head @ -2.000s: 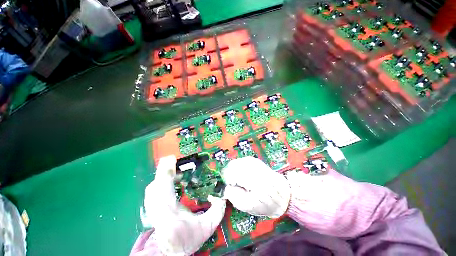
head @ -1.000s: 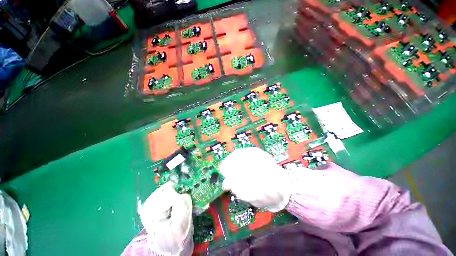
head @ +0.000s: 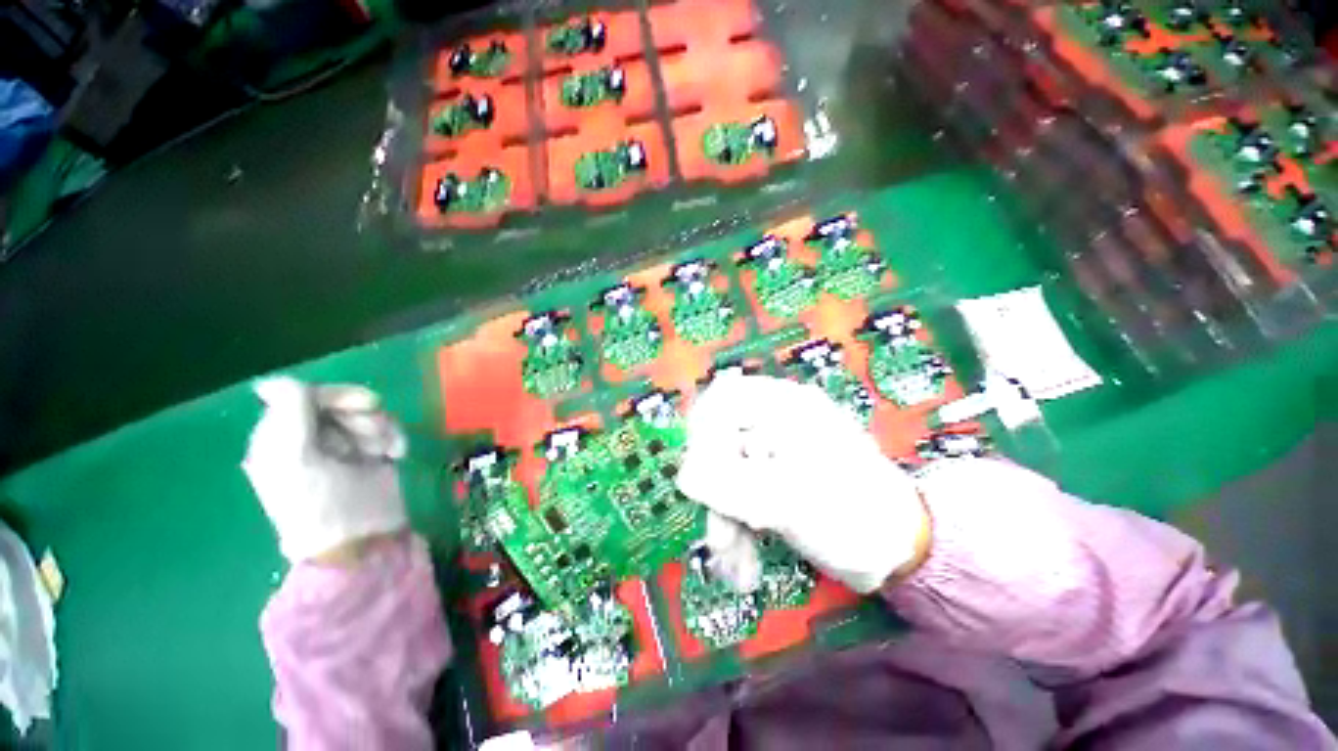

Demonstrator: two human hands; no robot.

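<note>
A green circuit board [head: 602, 506] is tilted above the near tray, its flat side with small dark parts facing me. My gloved right hand [head: 792, 477] holds it by its right edge. My gloved left hand [head: 326, 455] is off the board, to the left of the tray, with fingers bent; I cannot tell if anything is in it. The near clear tray has orange-red squares [head: 481, 385] under rows of green boards [head: 628, 326], mostly two per compartment. The top left compartment shows one board [head: 550, 355] at its right side.
A far tray [head: 722, 71] holds single boards; one or more of its right compartments show bare orange. A stack of filled trays [head: 1086, 191] stands at the right. A white paper [head: 1027, 341] with a small white item [head: 1001, 404] lies right of the near tray. White crumpled material [head: 22, 631] is far left.
My left hand has let go of the board and moved left and up, clear of the tray. My right hand holds the board alone, now turned with its flat side toward me.
</note>
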